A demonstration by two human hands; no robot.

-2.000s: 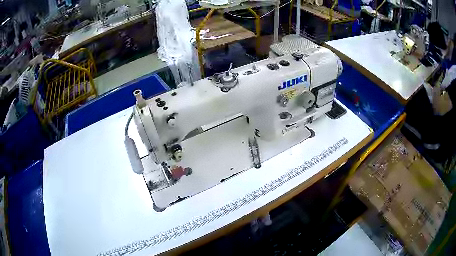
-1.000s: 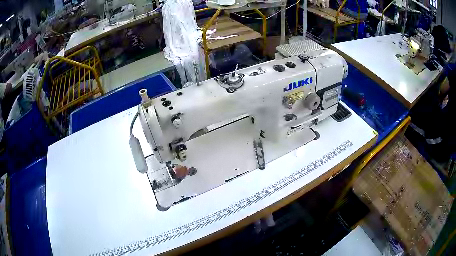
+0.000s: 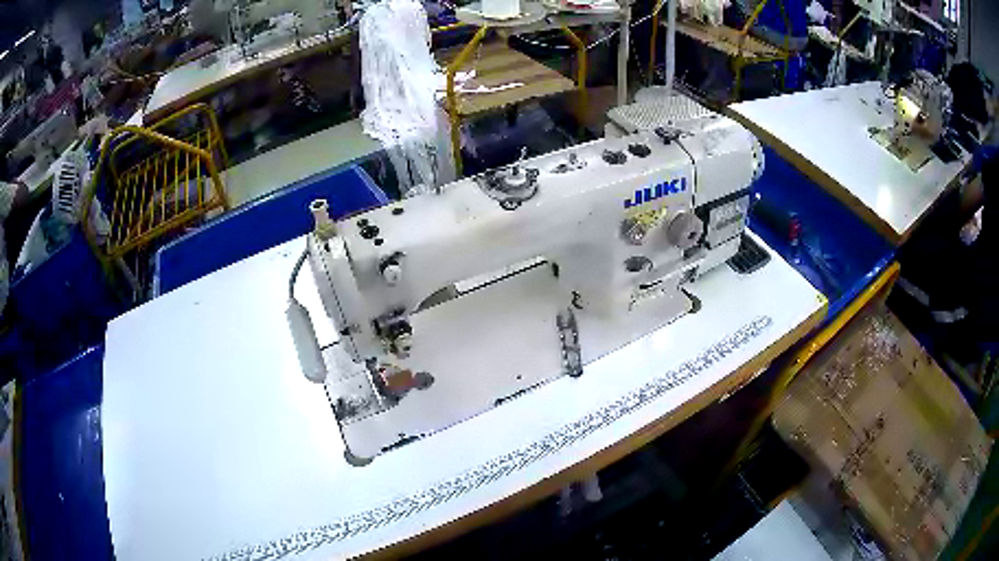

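Note:
A white industrial sewing machine (image 3: pixel 493 236) with blue JUKI lettering stands on a white sewing table top (image 3: pixel 197 405) with a wood-coloured front edge. Its needle end is at the left, with a small reddish-orange part (image 3: pixel 397 379) low beside it. A long row of dark ruler marks (image 3: pixel 515 444) runs along the table's front. A small dark control panel is at the machine's right end. No cloth shows under the needle area. Neither my left hand nor my right hand is in view.
Blue troughs (image 3: pixel 263 225) lie behind and beside the table. A yellow-railed trolley with a cardboard cover (image 3: pixel 893 422) is at the right. A yellow rack (image 3: pixel 164 197) stands at the back left. White cloth (image 3: pixel 403 93) hangs behind the machine. A person in dark clothing is at the right edge.
The whole view has shifted slightly, so the machine and table sit a little further right and lower than two seconds ago. Nothing on the table has visibly moved.

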